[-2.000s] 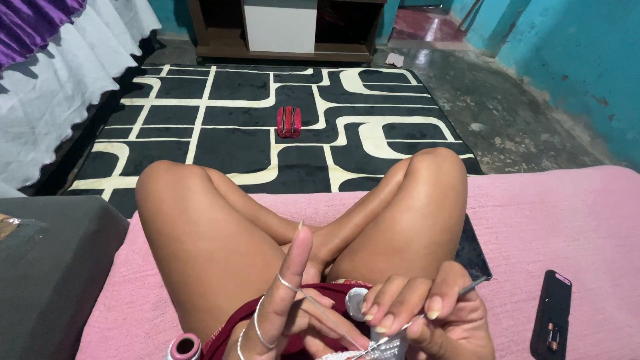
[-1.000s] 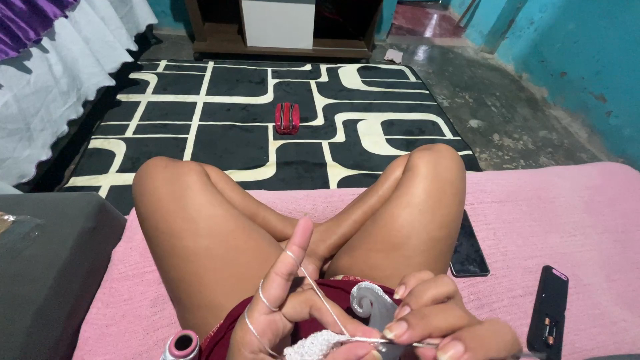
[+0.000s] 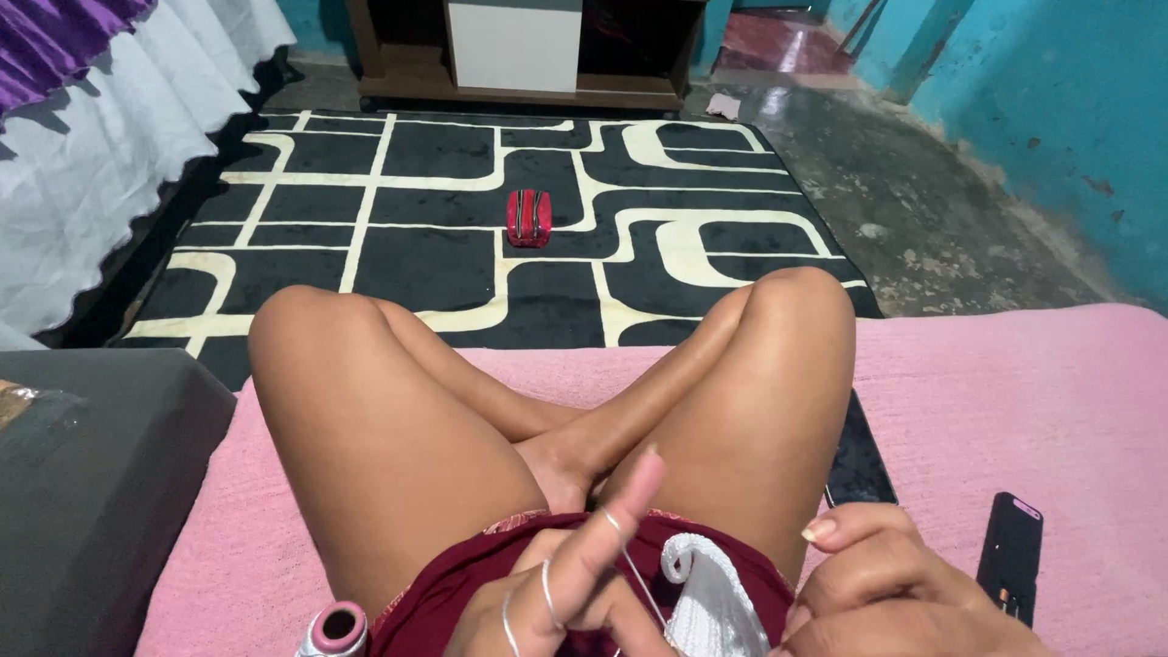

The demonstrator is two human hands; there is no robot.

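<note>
White yarn winds around the raised index finger of my left hand [image 3: 570, 584] and runs down to a piece of white crochet work [image 3: 712, 602], whose edge curls over. The lower fingers of my left hand are at the work, partly cut off by the bottom edge. My right hand [image 3: 899, 589], fingers curled, is at the right side of the work; its fingertips and any hook in it are hidden or out of frame. A spool with a pink rim [image 3: 339, 630] stands at the lower left, beside the dark red cloth garment.
On the pink cover [image 3: 1022, 401] lie a dark phone or tablet [image 3: 860, 456] and a black case [image 3: 1011, 557]. A grey box-like block [image 3: 100, 484] is at left. Beyond, a red zippered pouch [image 3: 529, 219] rests on the patterned rug [image 3: 438, 151], before a brown cabinet [image 3: 520, 94].
The slim metal tool seen in my right hand earlier no longer shows. My right hand has moved to the right and down, and more of the white work's curled piece shows between my hands than two seconds ago.
</note>
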